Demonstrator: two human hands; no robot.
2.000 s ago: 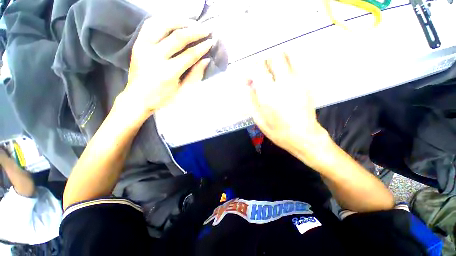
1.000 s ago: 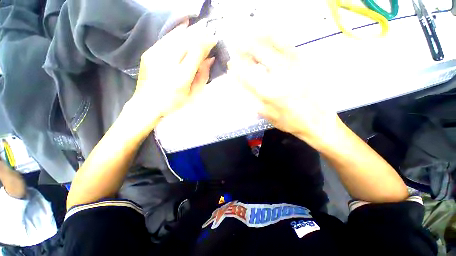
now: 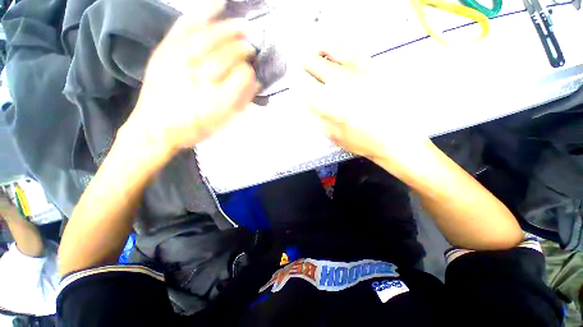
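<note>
A large dark grey garment (image 3: 118, 48) lies heaped at the upper left and hangs over the table's left side. A small grey part of it (image 3: 272, 60) shows between my hands. My left hand (image 3: 198, 80) is on the garment's edge with its fingers curled; glare hides whether it grips the cloth. My right hand (image 3: 345, 96) is on the white table just right of the grey part, fingers bent and washed out by glare. Its fingertips are apart from the cloth. The needle area is not clearly visible.
Yellow and green scissor handles (image 3: 470, 16) and a narrow black tool (image 3: 545, 35) lie at the table's upper right. The table's front edge (image 3: 307, 163) carries a ruler strip. Dark cloth hangs below at both sides. Another person's arm (image 3: 24, 227) shows at far left.
My left hand has moved left and its fingers are more curled. The grey part between my hands shows more. My right hand has shifted slightly and stays near it.
</note>
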